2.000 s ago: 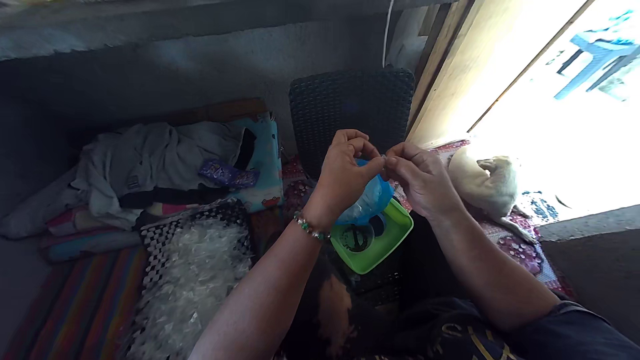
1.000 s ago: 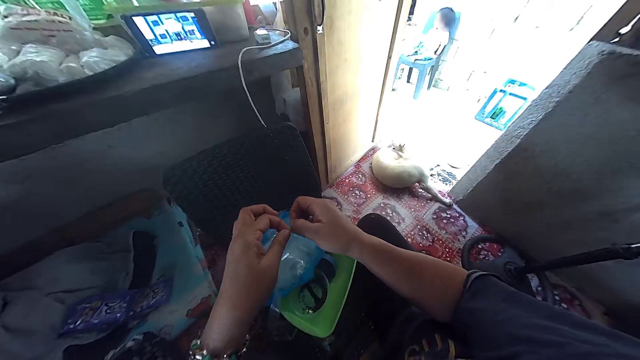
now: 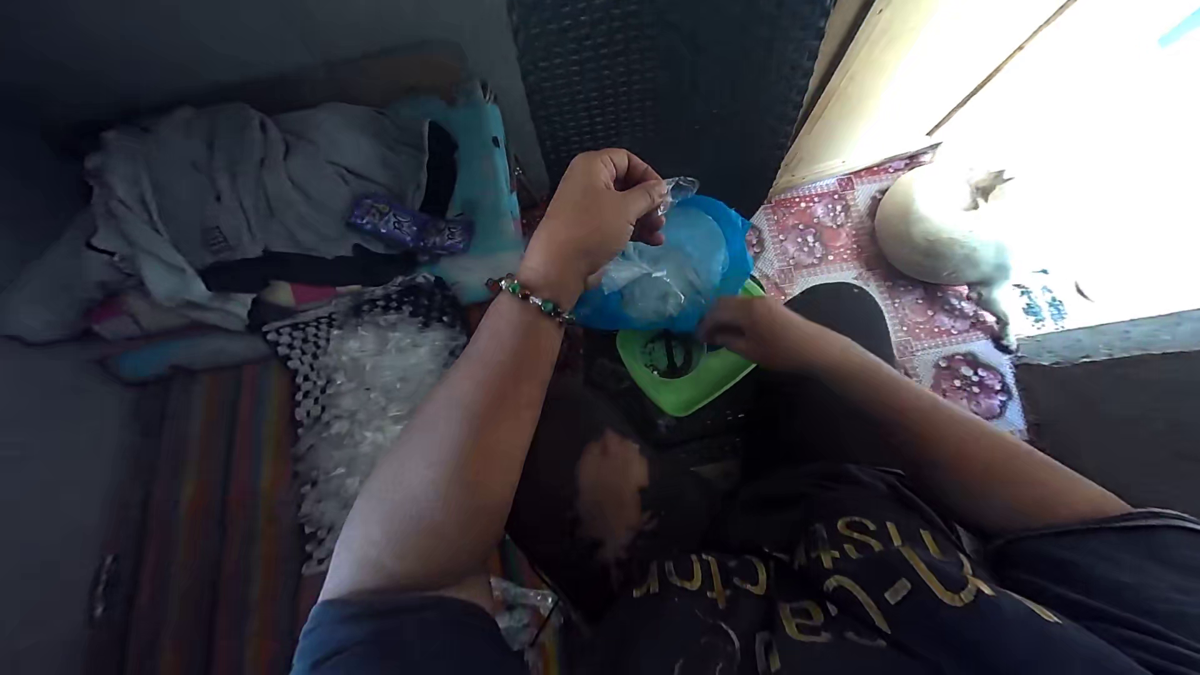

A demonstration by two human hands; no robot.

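Note:
Between the fingertips of my left hand [image 3: 609, 211] is pinched a small clear plastic bag [image 3: 679, 191]. Below it sits a blue plastic bag [image 3: 731, 234] with clear plastic [image 3: 661, 286] in its middle. A green plastic basin [image 3: 680, 396] is under the blue bag and holds a dark round item that I cannot make out. My right hand [image 3: 750, 330] is at the blue bag's lower right edge, over the basin; it is blurred, and whether its fingers hold anything is hidden.
A heap of clear plastic pieces [image 3: 375, 384] lies on a checkered cloth to the left. Beyond it are grey clothing [image 3: 272, 173] and purple packets [image 3: 403, 225]. A dark woven chair back [image 3: 656, 94] stands ahead. A pale animal [image 3: 937, 225] lies on the red patterned floor covering at right.
My hands were together at their fingertips and are now apart; the right one has dropped to the edge of the blue bag. The view has swung back left and down.

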